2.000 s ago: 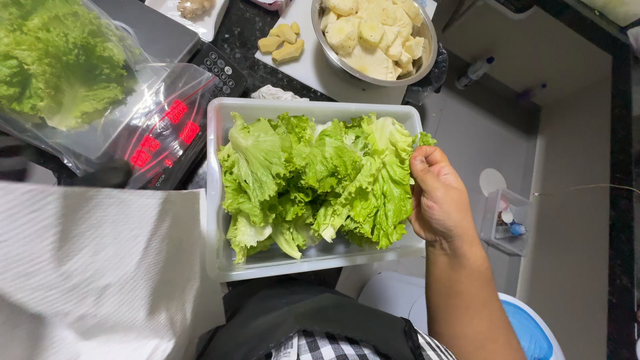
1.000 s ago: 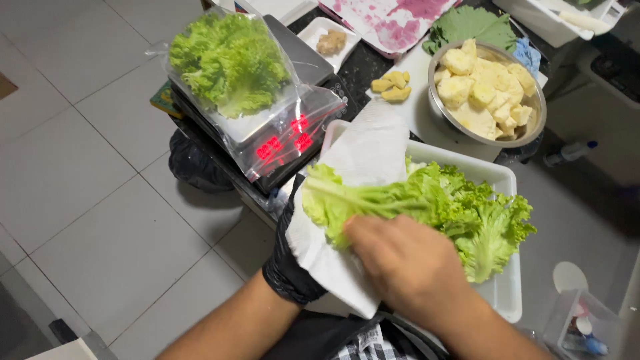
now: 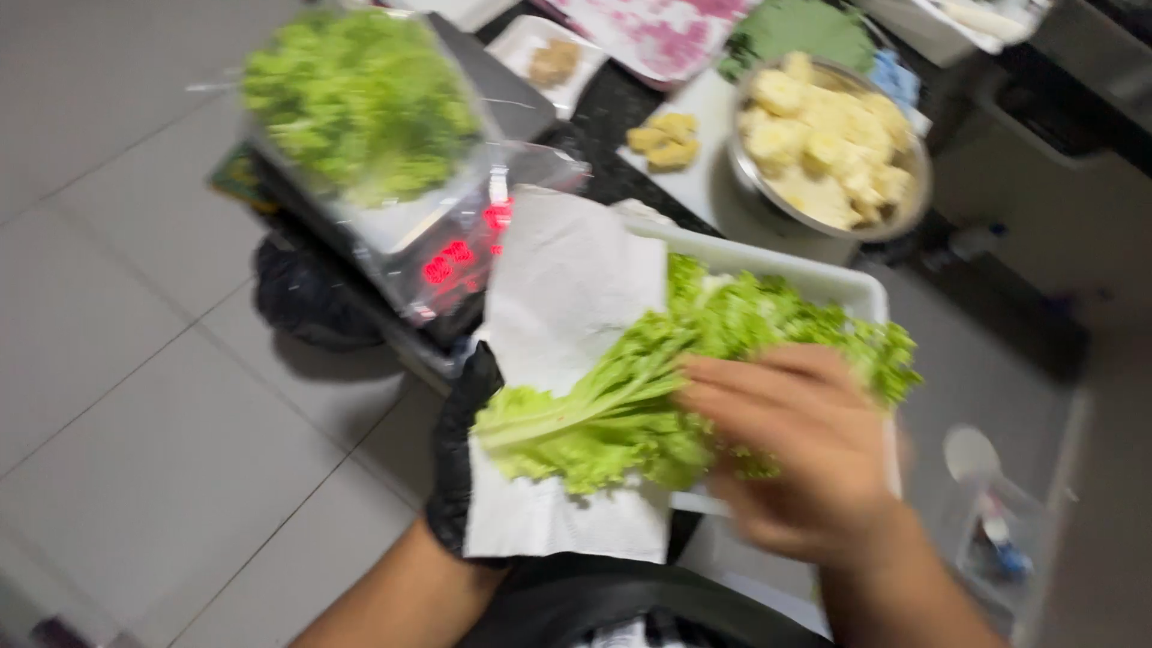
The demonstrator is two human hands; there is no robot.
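Note:
My left hand, in a black glove, supports a white paper towel from beneath, its fingers mostly hidden. Across the towel lies a lettuce leaf, its pale stem end toward the glove. My bare right hand is blurred by motion over the leaf's right part; whether it grips the leaf cannot be told. Behind that hand, more lettuce fills a white plastic tray.
A digital scale carries a clear bag of lettuce. Beyond the tray are a steel bowl of pale cut pieces, yellow pieces on a white board, and a small white dish. A black bag hangs beside the counter.
Two seconds ago my right hand was at the lettuce in the tray; now it is over a leaf on the towel. Since one second ago it has moved right along the leaf. The view has shifted.

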